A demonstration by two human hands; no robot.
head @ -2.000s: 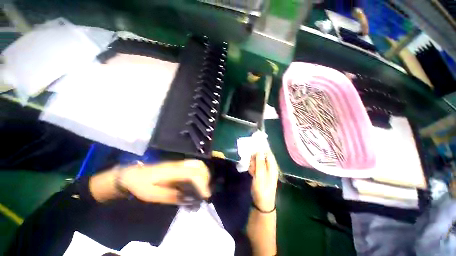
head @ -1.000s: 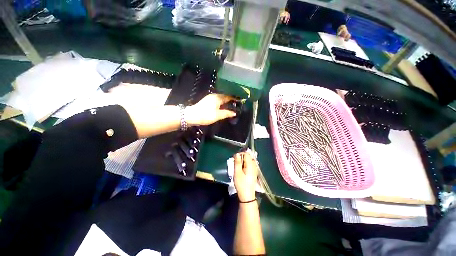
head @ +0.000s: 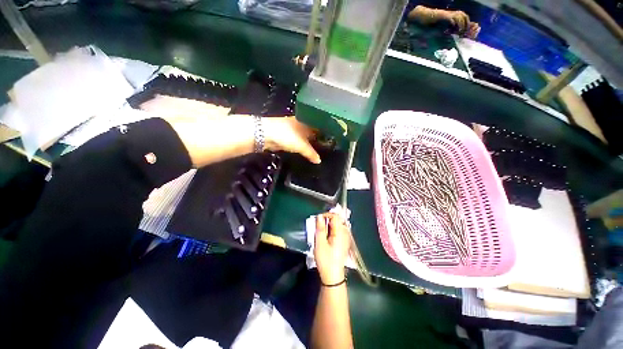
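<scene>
My left hand (head: pixel 290 138) reaches under the head of the bench press (head: pixel 338 105), over the dark press fixture (head: pixel 315 178). Its fingertips are partly hidden by the press head, and any part held there cannot be made out. My right hand (head: pixel 331 245) rests at the bench edge, fingers closed on a crumpled white scrap (head: pixel 312 235); whether pins are in it cannot be told. A black tray (head: pixel 198 215) lies under my left forearm, with a slanted row of black parts (head: pixel 244 204) along its right side. The pink basket (head: pixel 502 235) of metal pins (head: pixel 420 184) is at the right.
White sheets (head: pixel 65 92) overlap at the far left, beside a row of black parts (head: pixel 188 88). White layer sheets (head: pixel 550 238) with black rows lie right of the basket. A blue crate (head: pixel 191 248) shows below the bench edge. Another person's hands (head: pixel 454 20) are across the bench.
My left hand has moved from near my lap to under the press. My right hand stays at the bench edge with the white scrap. The view has shifted and shows more of the press.
</scene>
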